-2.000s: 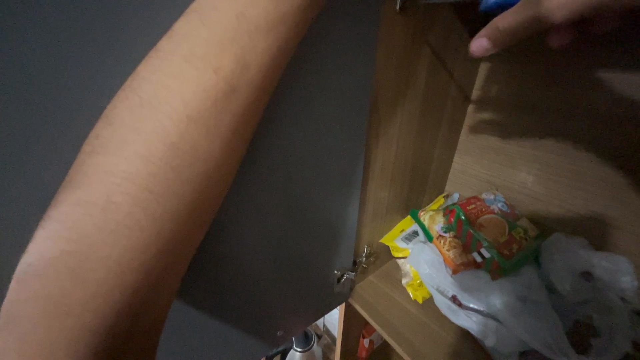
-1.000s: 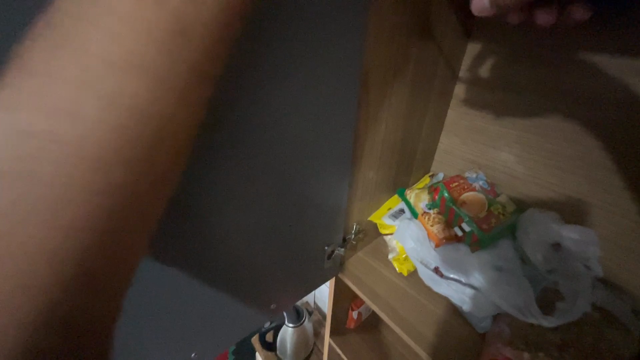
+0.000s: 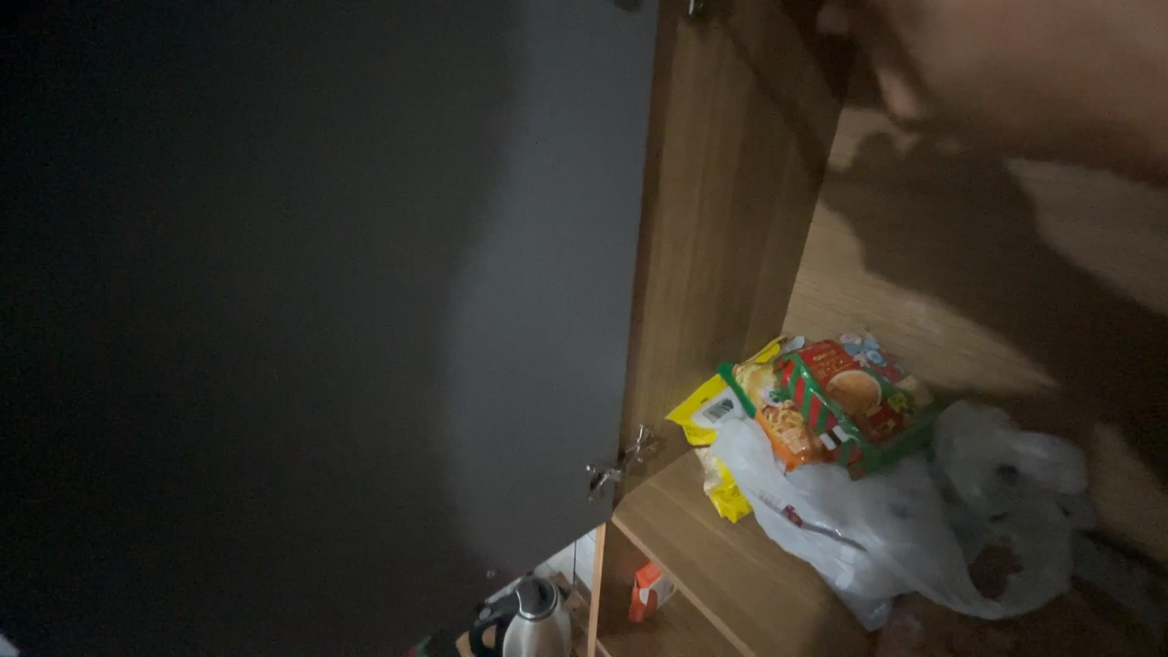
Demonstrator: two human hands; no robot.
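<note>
My right hand (image 3: 1022, 82) reaches in from the upper right edge, blurred and dark, above the cabinet shelf. Whether it holds anything cannot be made out. Below it, colourful food packets (image 3: 835, 397), red, green and orange, lie on a crumpled white plastic bag (image 3: 876, 525). A yellow packet (image 3: 707, 411) pokes out at their left. These rest on the wooden shelf (image 3: 721, 547). My left hand is out of view.
A dark grey cabinet door (image 3: 365, 301) stands open across the left, with a metal hinge (image 3: 607, 474) near its lower corner. The wooden side panel (image 3: 716, 228) rises beside it. Below are a steel kettle (image 3: 538, 625) and a red-and-white carton (image 3: 648, 591).
The left arm that crossed the left side has gone out of view. My right hand shows larger and farther down at the upper right. The packets and bag lie as before.
</note>
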